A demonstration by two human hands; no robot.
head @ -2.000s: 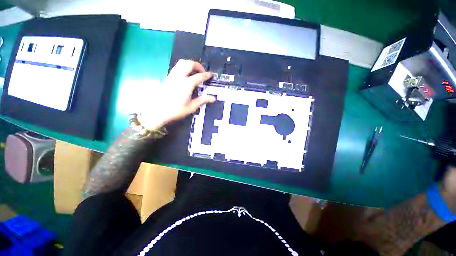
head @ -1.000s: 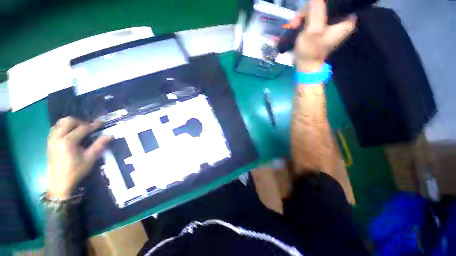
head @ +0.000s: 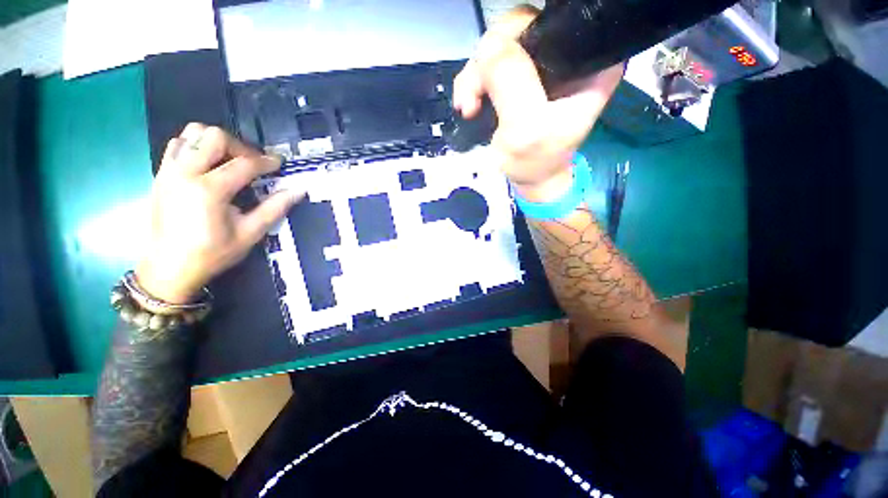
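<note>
The laptop-like housing lies open on the black mat. Its near half is a white metal plate with dark cutouts; its far half holds a grey screen panel. My left hand touches the plate's far left corner by the black hinge strip, thumb and index finger apart. My right hand grips the thick black electric screwdriver. The tool's front end is over the right part of the hinge strip. The bit's tip and any screw cannot be made out.
The screw feeder with red digits stands at the back right. Dark tweezers lie right of the mat. Black slabs stand at the right and left bench sides. A white sheet lies at the back left. Cardboard boxes are below.
My right hand has come from the screw feeder to the right hinge area with the screwdriver. My left hand stays at the plate's left corner. The head view has shifted.
</note>
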